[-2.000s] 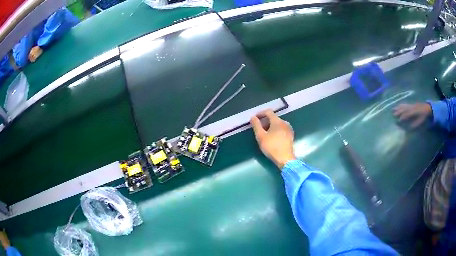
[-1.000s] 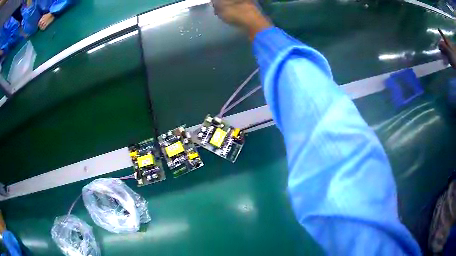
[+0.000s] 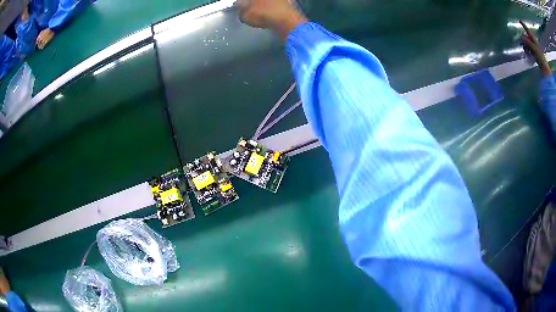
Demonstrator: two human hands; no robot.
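Note:
My right hand (image 3: pixel 267 12) is at the top edge of the picture, partly cut off, at the far edge of the black-edged plate (image 3: pixel 219 79). My blue sleeve crosses from the lower right. Whether the fingers grip the plate cannot be seen. The plate lies on the conveyor. Three power supply boards with yellow blocks rest at the near rail: a left one (image 3: pixel 171 198), a middle one (image 3: pixel 210 183) and a tilted right one (image 3: pixel 258 164). Two cables run up from the right board and pass behind my sleeve. My left hand is not in view.
Two clear plastic bundles (image 3: pixel 135 251) lie on the green bench at left. A blue open box (image 3: pixel 480 91) sits by the pale rail (image 3: pixel 91 210) at right. Other people's hands show at upper left and right; another hand and sleeve show at the lower left edge.
My right hand has moved from the plate's near corner to its far edge. The screwdriver at right is no longer visible. The other worker's hand at right has moved up toward the conveyor.

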